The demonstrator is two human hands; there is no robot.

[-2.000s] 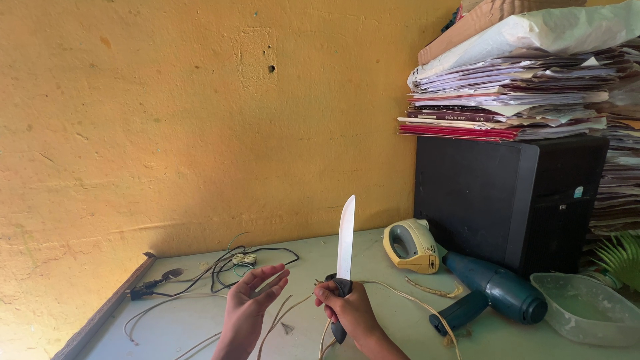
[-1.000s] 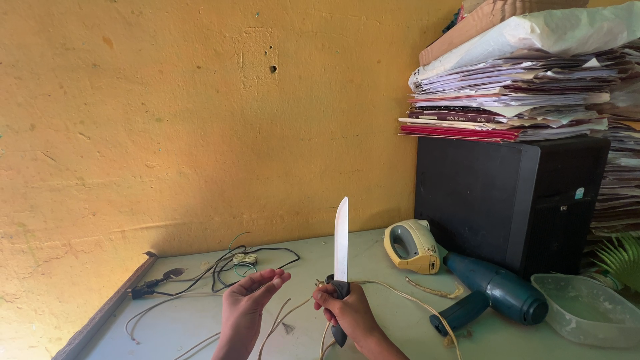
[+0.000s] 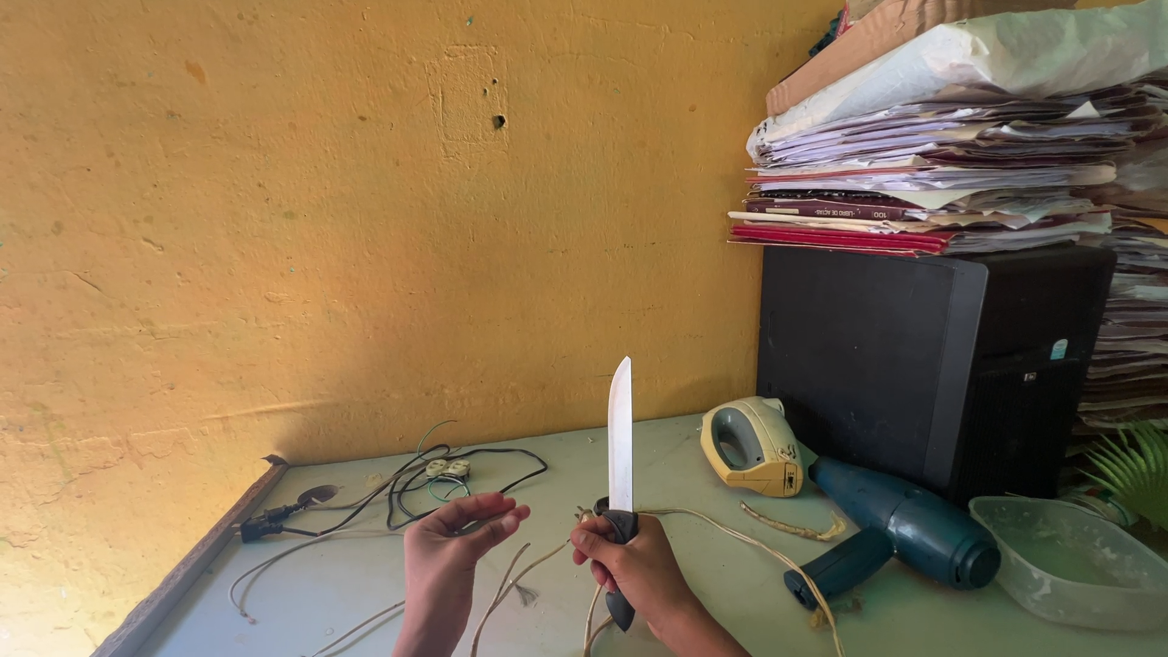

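My right hand (image 3: 634, 561) is closed around the black handle of a knife (image 3: 620, 438), whose pale blade points straight up. My left hand (image 3: 456, 552) is raised just left of it, fingers and thumb a little apart, holding nothing. Thin beige cables (image 3: 739, 534) run over the pale tabletop (image 3: 347, 566) beneath and around both hands, and one loose end shows between them. Near the right fingertips is a small cable end or fitting; whether the fingers hold it, I cannot tell.
Black cords (image 3: 392, 488) with a plug and a round socket lie at the back left. A yellow hand mixer body (image 3: 756, 449), a blue hair dryer (image 3: 912, 529) and a clear plastic tub (image 3: 1077, 566) stand right. Behind them, a black computer case (image 3: 867, 365) bears stacked papers (image 3: 931, 164).
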